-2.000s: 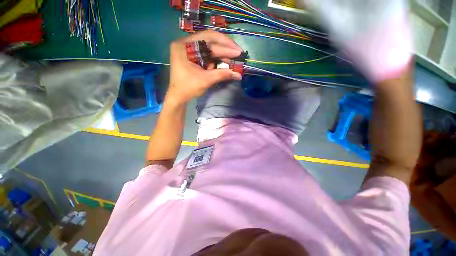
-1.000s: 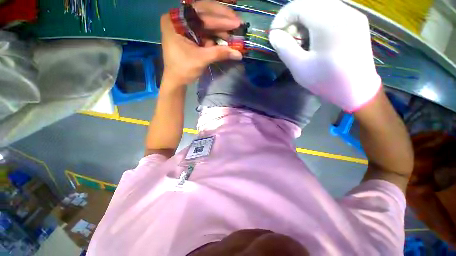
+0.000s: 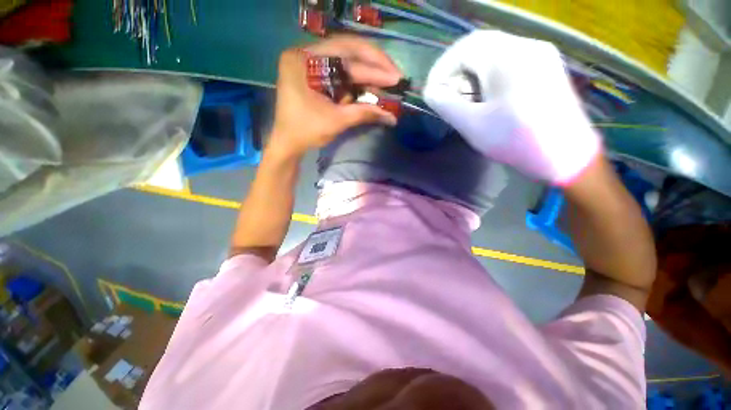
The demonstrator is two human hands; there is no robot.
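Note:
My bare left hand (image 3: 317, 104) holds several red-and-black connector housings (image 3: 325, 74) bunched in the palm. Another red-and-black housing (image 3: 388, 104) is between its thumb and fingers, with thin wires (image 3: 415, 107) running from it toward my right hand. My right hand (image 3: 513, 104), in a white knit glove with a pink cuff, is just right of this housing, thumb and fingertips pinched together around the wires. The wire tips are too small to see.
Partly wired connectors (image 3: 367, 14) lie on the green bench (image 3: 240, 40). A pale tray (image 3: 685, 96) with yellow wires (image 3: 625, 28) is at the upper right. Loose multicoloured wires (image 3: 144, 24) lie upper left, beside a red bundle (image 3: 36, 20). Blue stools (image 3: 220, 132) and a pale cover (image 3: 96, 136) are below.
My gloved right hand came from the tray side to beside the left hand's housing, then shifted slightly down and left. My left hand still holds the housings.

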